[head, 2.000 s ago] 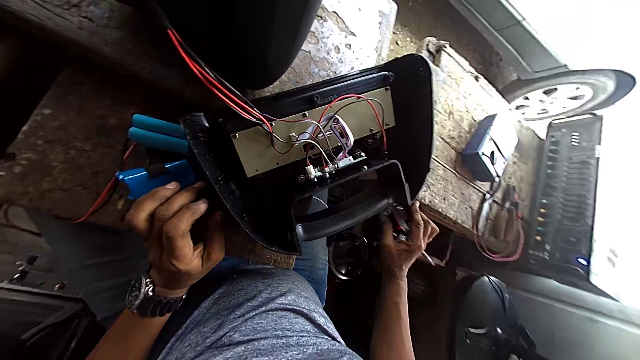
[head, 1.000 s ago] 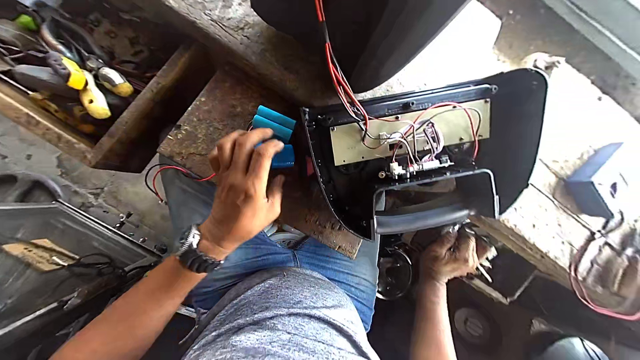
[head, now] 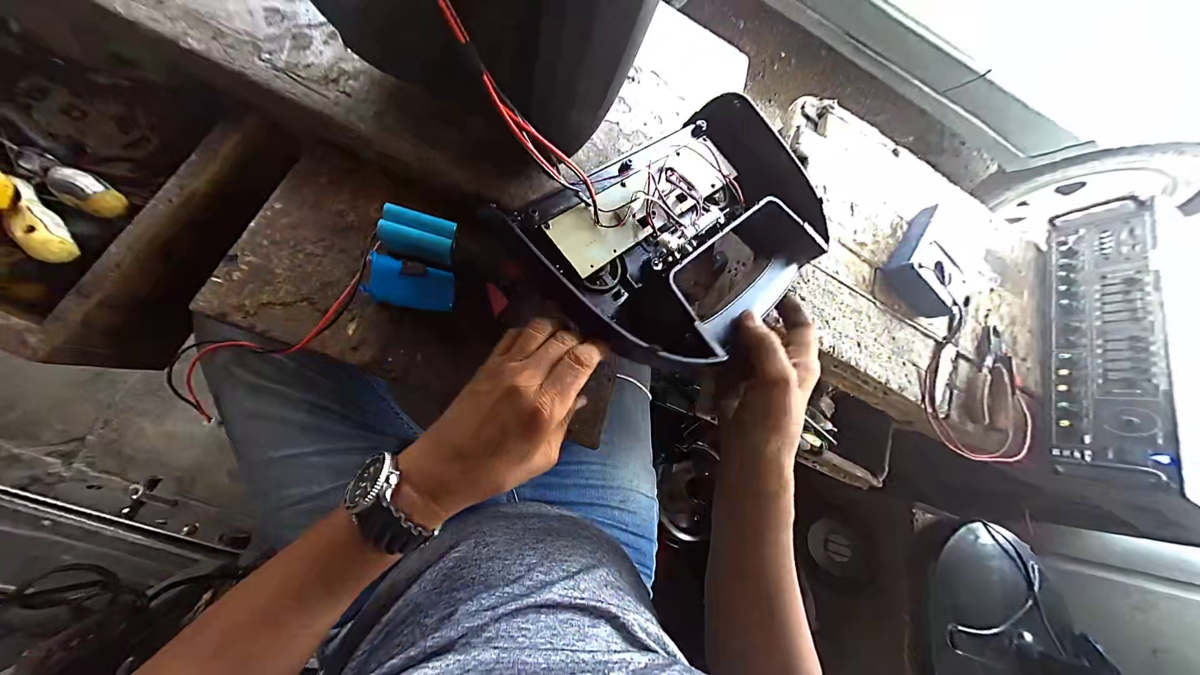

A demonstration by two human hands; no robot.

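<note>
A black plastic housing panel [head: 647,328] with a carry handle lies tilted on the bench, its inner side up. Red and black wires run from it to a large black casing [head: 525,56] above. My right hand [head: 773,356] is closed around the handle [head: 750,305]. At the panel's lower left edge is my left hand [head: 525,394], fingers bent; whether they grip the edge cannot be told. On the panel sits a pale circuit board [head: 581,242] with thin wires. Blue cylindrical battery cells [head: 411,281] with red and black leads rest to the left.
An open wooden drawer [head: 141,234] with yellow-handled tools [head: 39,225] is at the left. Right of the panel, on the worn bench [head: 848,328], are a small blue box [head: 923,267], pliers [head: 998,375] and looped wires. An audio mixer or amplifier [head: 1111,347] stands at the far right.
My left hand has moved from beside the blue cells to the panel's lower edge. The panel has turned, its right end swinging upward. My right hand now shows around the handle.
</note>
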